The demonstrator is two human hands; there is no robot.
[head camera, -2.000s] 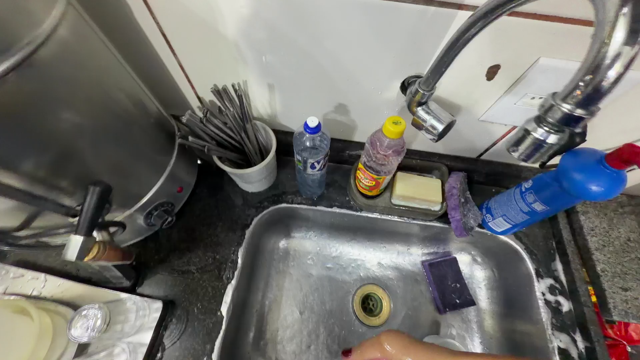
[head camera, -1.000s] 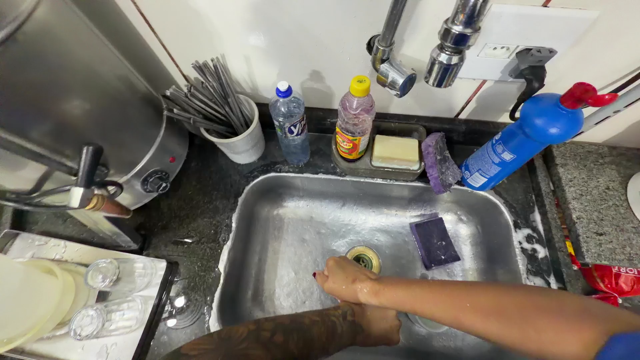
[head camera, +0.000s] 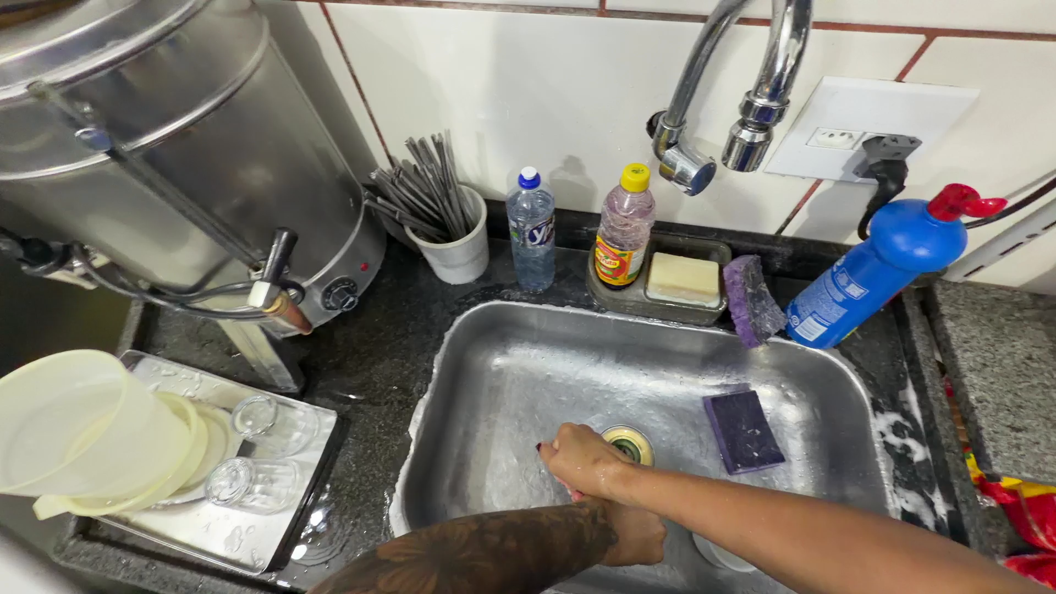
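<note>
Over the stainless steel sink (head camera: 511,396), my right hand (head camera: 586,462) is closed, with its wrist crossing above my left hand (head camera: 634,535). The two hands touch. Something pinkish shows just under my right hand, too hidden to name. My left hand's fingers are mostly out of sight beneath my right forearm. The drain (head camera: 631,444) is right behind my right hand. A dark purple sponge (head camera: 744,431) lies flat in the basin to the right. Below my right forearm, part of a pale round dish (head camera: 722,551) shows.
Behind the sink stand a clear detergent bottle (head camera: 532,231), a yellow-capped bottle (head camera: 624,227), a soap bar (head camera: 683,279), a purple scrubber (head camera: 752,301) and a blue squeeze bottle (head camera: 874,272). A chrome faucet (head camera: 755,124) hangs above. At left, a tray (head camera: 247,536) holds glasses (head camera: 256,485) and plastic containers (head camera: 91,429).
Two seconds ago only one hand showed at the bottom edge; now both forearms reach into the sink and cross. Since one second ago, the hands remain together near the drain.
</note>
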